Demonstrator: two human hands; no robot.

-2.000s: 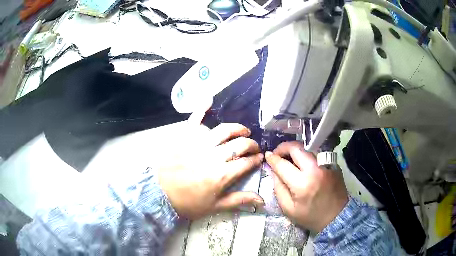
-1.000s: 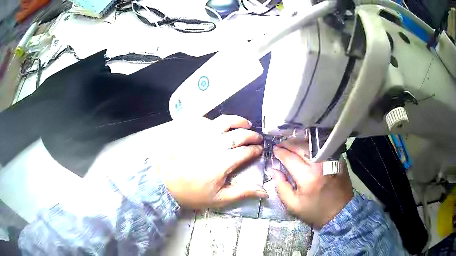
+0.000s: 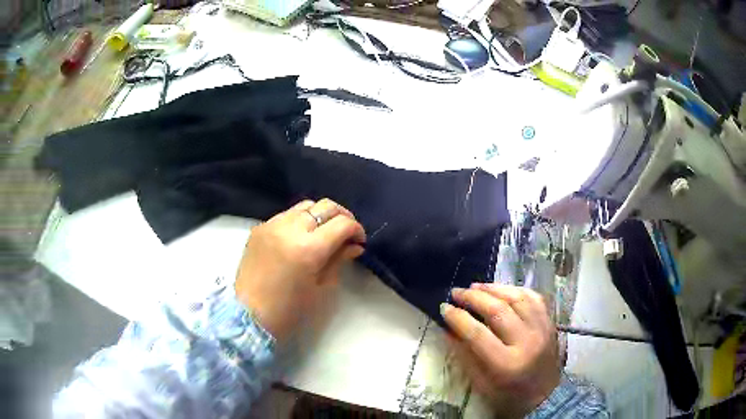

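A large black cut panel [image 3: 409, 204] lies spread on the white table left of the needle area, its right edge with pale stitch lines beside the needle plate. My left hand [image 3: 301, 254], with a ring, pinches the panel's near edge. My right hand [image 3: 507, 335] holds the panel's near right corner between thumb and fingers. The white sewing machine head [image 3: 605, 155] stands at the right. The needle and presser foot are too glared to make out clearly.
A spare dark strip [image 3: 650, 303] lies right of the needle. Dark cloth ties [image 3: 393, 61] lie at the back. Red [image 3: 76, 53] and yellow-white [image 3: 129, 28] thread cones stand back left. A yellow tape roll [image 3: 725, 364] is at the right edge.
The view has shifted right and back. The panel's right edge now lies left of the needle area. Both hands have moved away from the needle and apart, holding the panel's near edge.
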